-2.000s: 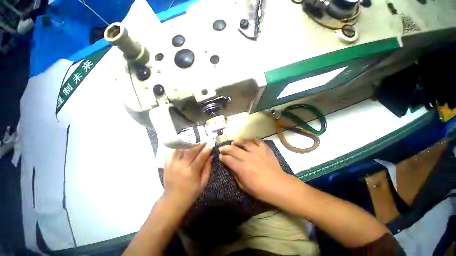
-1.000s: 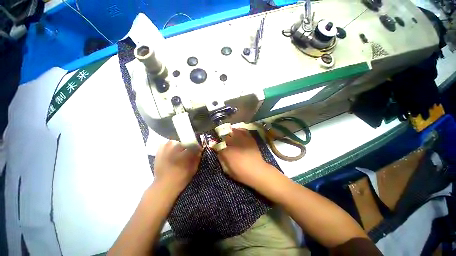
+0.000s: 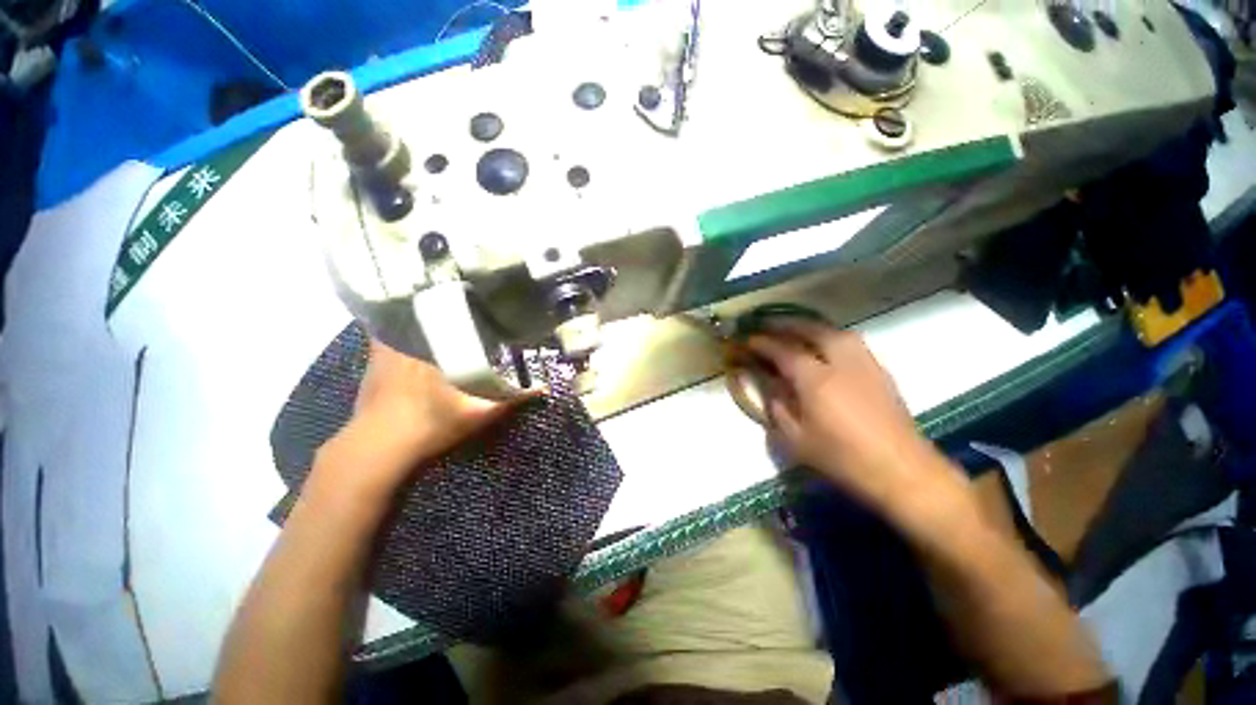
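Observation:
A dark speckled fabric panel (image 3: 503, 517) lies under the left end of the cream sewing machine head (image 3: 551, 131), by the presser foot (image 3: 579, 331), and hangs over the table's front edge. My left hand (image 3: 413, 406) is on the panel left of the presser foot, with thumb and fingers pinching its fabric. My right hand (image 3: 833, 393) is at the scissors (image 3: 745, 386), right of the needle area. Its fingers are around the handle loops, which they partly cover. The scissors' blades cannot be made out.
White panels (image 3: 62, 413) hang at the table's left end. A blue trough (image 3: 152, 97) runs behind the machine. Black scraps (image 3: 1026, 269) and a yellow-orange tray (image 3: 1178, 306) are at the right. A blue bin (image 3: 1219, 379) holds brown and dark pieces (image 3: 1088, 475).
My right hand has left the fabric by the presser foot and moved right to the scissors. The panel has shifted and turned left, with my left hand still on it.

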